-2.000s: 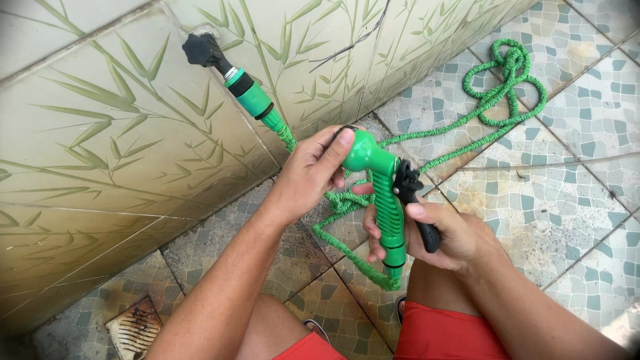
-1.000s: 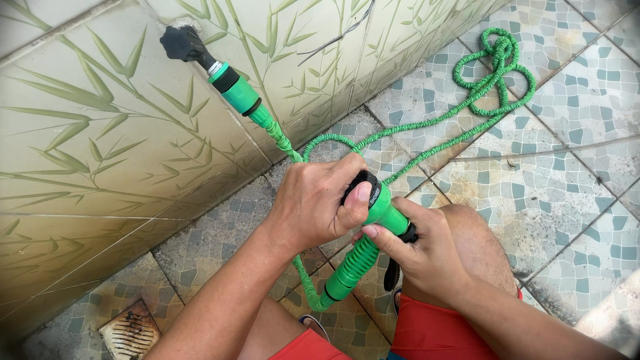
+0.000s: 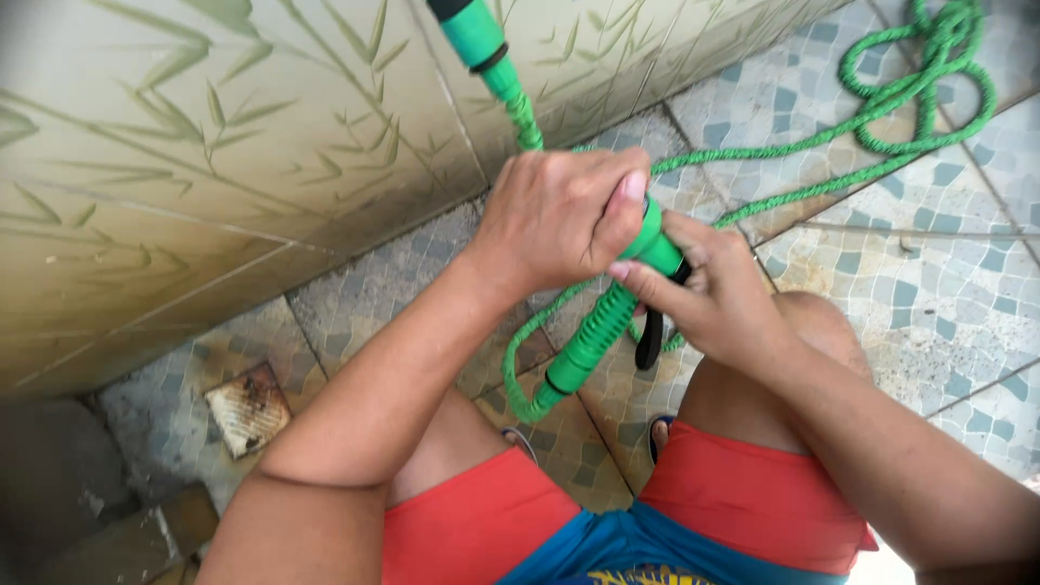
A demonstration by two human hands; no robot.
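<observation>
Both of my hands are on a green hose spray nozzle (image 3: 597,325). My left hand (image 3: 561,215) is closed over its head end, hiding most of the front. My right hand (image 3: 711,284) grips the nozzle's neck just beside it, thumb and fingers around the green plastic. The ribbed handle slants down to the left, and the black lever (image 3: 648,337) hangs below my right hand. From the handle's lower end a green fabric hose (image 3: 513,357) loops upward. Above my left hand, a green hose connector (image 3: 473,36) is cut off by the top edge.
A wall with painted bamboo leaves (image 3: 244,162) rises at the left. More green hose (image 3: 926,89) lies looped on the tiled floor at the upper right. A rusty drain cover (image 3: 248,409) sits at the lower left. My bent knees and sandalled feet are below my hands.
My left hand has moved from the nozzle's rounded top to wrap over its head end. My right hand has shifted from the handle and lever to the neck. The nozzle has turned. The view has shifted.
</observation>
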